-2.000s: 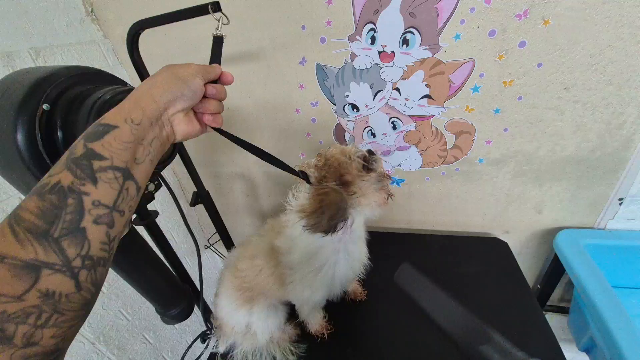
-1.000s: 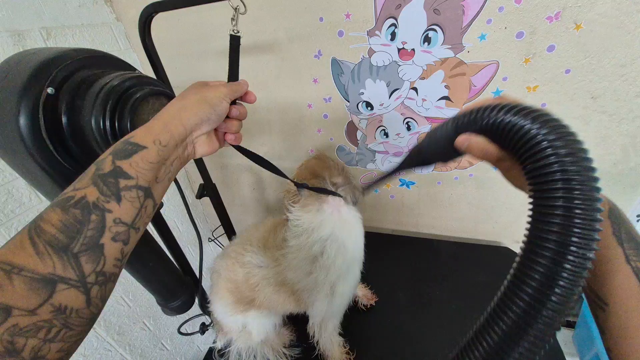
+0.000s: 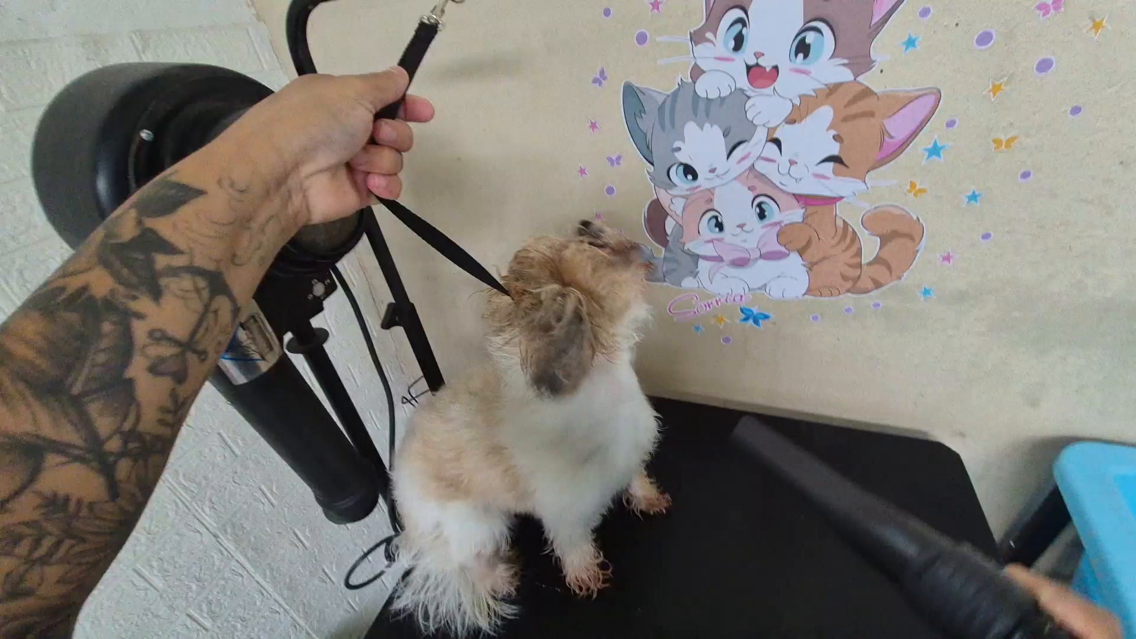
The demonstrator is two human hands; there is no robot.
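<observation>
My left hand (image 3: 368, 146) is closed around a black grooming strap (image 3: 444, 246), which runs down to the neck of a small white and tan dog (image 3: 568, 426). The dog sits on a black grooming table (image 3: 772, 532) with its muzzle raised and turned to the right. At the lower right, my right hand (image 3: 1061, 603) shows only in part, holding a black dryer hose nozzle (image 3: 852, 524). The nozzle's flat tip points up and left, apart from the dog. Most of my right hand lies beyond the frame's edge.
A black dryer (image 3: 115, 142) on a stand is at the left, behind my forearm. The grooming arm (image 3: 399, 302) rises beside the wall, with a cable (image 3: 377, 382) hanging near it. A light blue plastic container (image 3: 1105, 506) stands at the right. Cat stickers (image 3: 763, 151) are on the wall.
One second ago the nozzle was at the dog's face, with the hose arching up on the right; now it is low at the right, away from the dog. The dog's head has turned to the right.
</observation>
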